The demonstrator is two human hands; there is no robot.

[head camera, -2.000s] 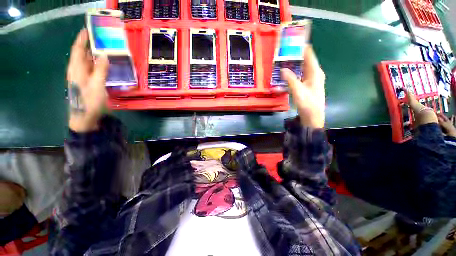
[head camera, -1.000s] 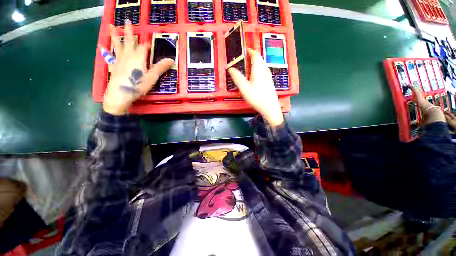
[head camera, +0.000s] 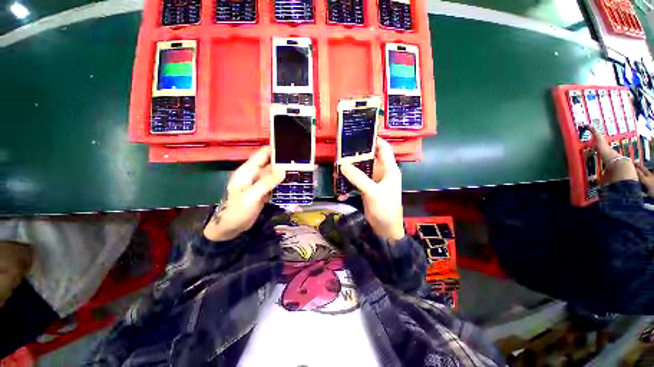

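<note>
My left hand (head camera: 247, 190) holds a keypad phone (head camera: 293, 136) upright at the tray's front edge; its screen is dark and my thumb is by the keypad. My right hand (head camera: 378, 186) holds a second keypad phone (head camera: 358, 132), slightly tilted, its dark screen showing small white text lines, my thumb on its keypad. Behind them lies the red phone tray (head camera: 423, 93). Its front row has two empty slots, a middle phone with a black screen (head camera: 292, 64), and end phones with red, green and blue bands, left (head camera: 174, 86) and right (head camera: 403, 82).
Below the bench edge at right is a red tray with phones (head camera: 439, 251). Another red tray (head camera: 574, 168) lies at the far right, with another person's hand (head camera: 615, 163) over it. The green bench (head camera: 495, 100) surrounds the main tray, which rests on another red tray (head camera: 179, 154).
The second and fourth front-row phones are out of their slots and now in my hands. Both hands have moved from over the tray to its front edge. The far-left phone is uncovered, showing coloured bands.
</note>
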